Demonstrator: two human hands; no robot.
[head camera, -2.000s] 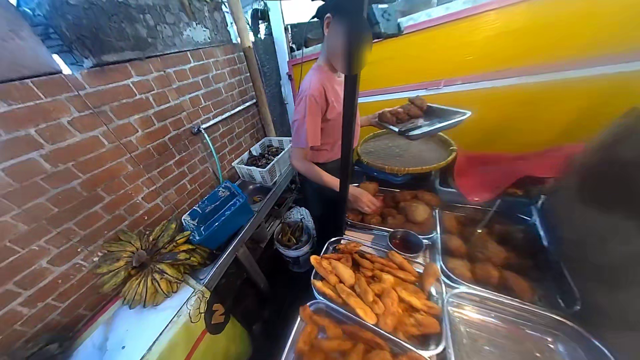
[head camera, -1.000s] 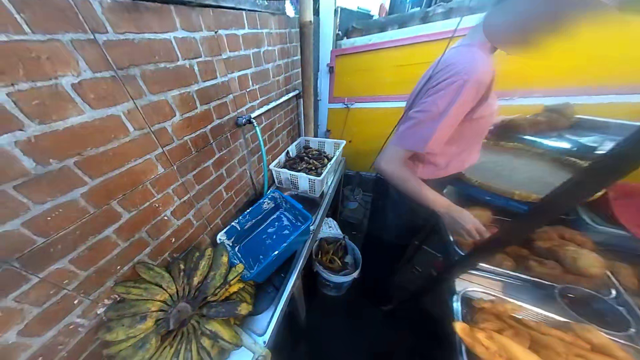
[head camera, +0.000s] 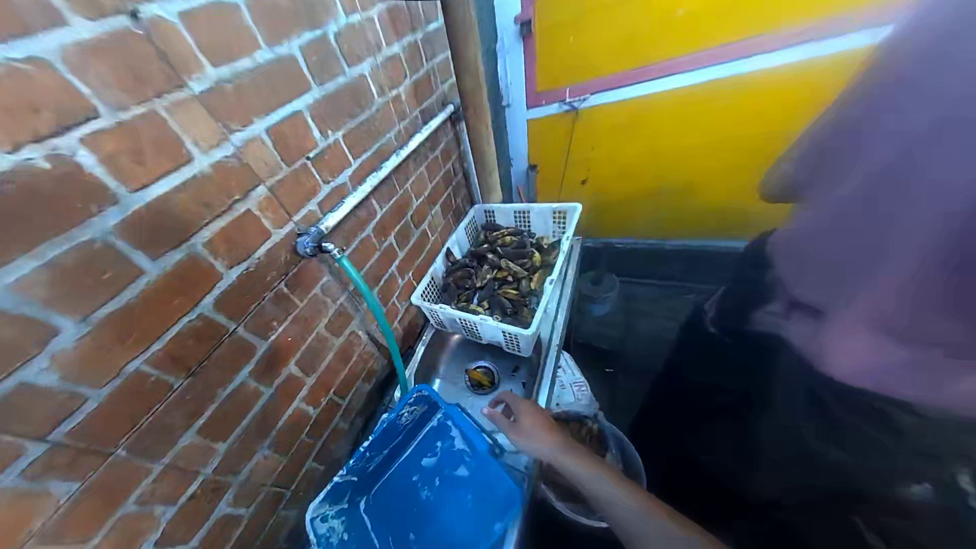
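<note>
My right hand reaches in from the lower right, over the near edge of a stainless steel sink, with its fingers slightly curled and nothing seen in them. Just left of it is a blue plastic basin, smeared with whitish residue. Beyond the sink's drain, in which a yellowish scrap lies, stands a white plastic crate full of dark and yellow bananas. A green hose hangs from a tap down to the basin's back. My left hand is out of view.
A brick wall runs along the left, with a white pipe on it. Below the sink's right side is a bucket with dark scraps. A person in a pink top stands close at right. A yellow panel is behind.
My right hand has come into view at the sink. The view has swung left and closer to the sink, so the trays of fried food and the banana bunch are out of frame.
</note>
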